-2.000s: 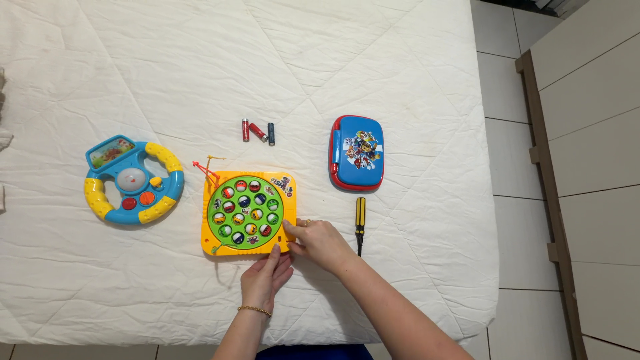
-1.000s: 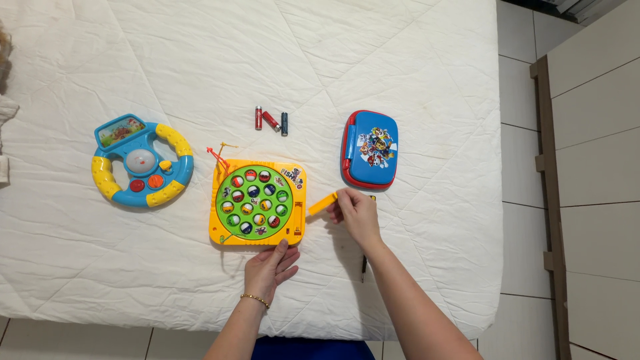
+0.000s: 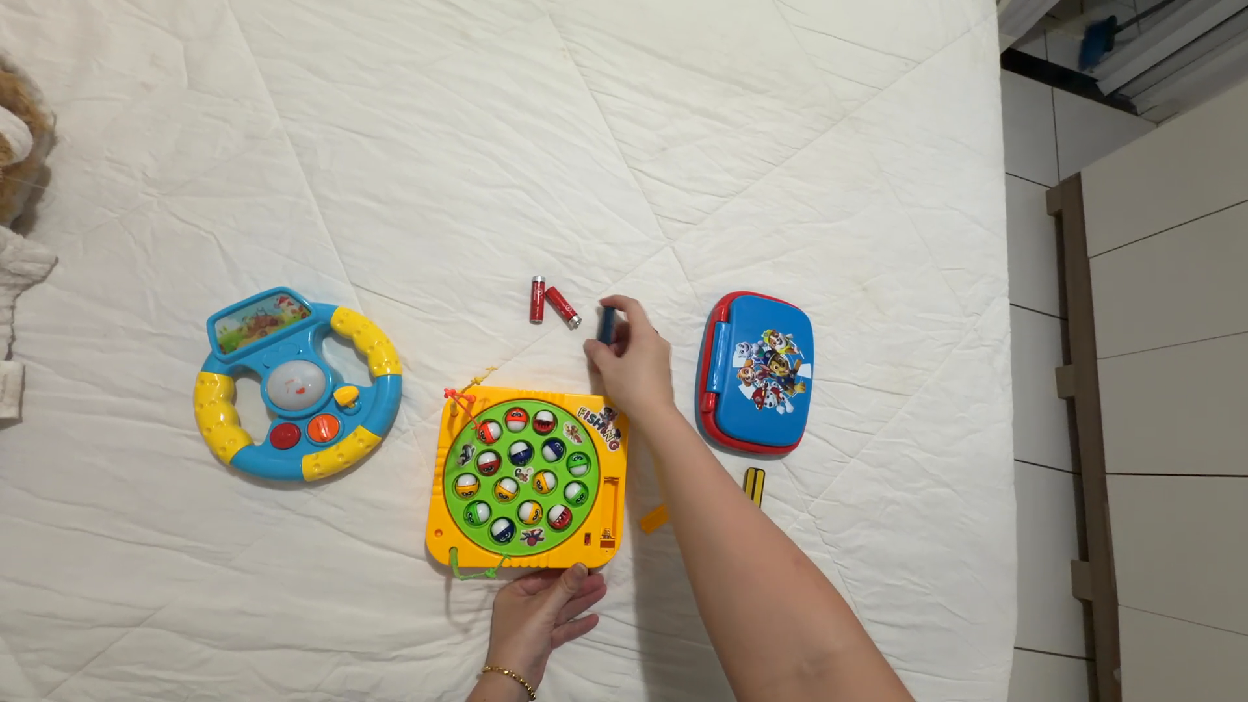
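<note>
My right hand (image 3: 634, 361) grips a dark blue battery (image 3: 607, 325) between thumb and fingers, above the toy. Two red batteries (image 3: 537, 299) lie just left of it. The yellow and green fishing game (image 3: 526, 478), full of small round fish, has an uncovered battery compartment (image 3: 609, 502) on its right side. My left hand (image 3: 551, 609) holds the game's bottom edge, thumb on top. The yellow battery cover (image 3: 654, 518) rests on the quilt, partly hidden by my right forearm. A screwdriver's yellow and black handle (image 3: 754, 485) shows beyond that arm.
A blue and yellow toy steering wheel (image 3: 297, 385) lies to the left. A blue and red zipped case (image 3: 765, 375) is at the right. White quilt (image 3: 439, 146) lies under everything. A plush toy (image 3: 24, 146) shows at the far left edge, and tiled floor (image 3: 1033, 390) runs beyond the bed.
The cover has come off the game and is now on the quilt; my right hand held it a second ago. That hand has moved up to the dark battery and taken hold of it.
</note>
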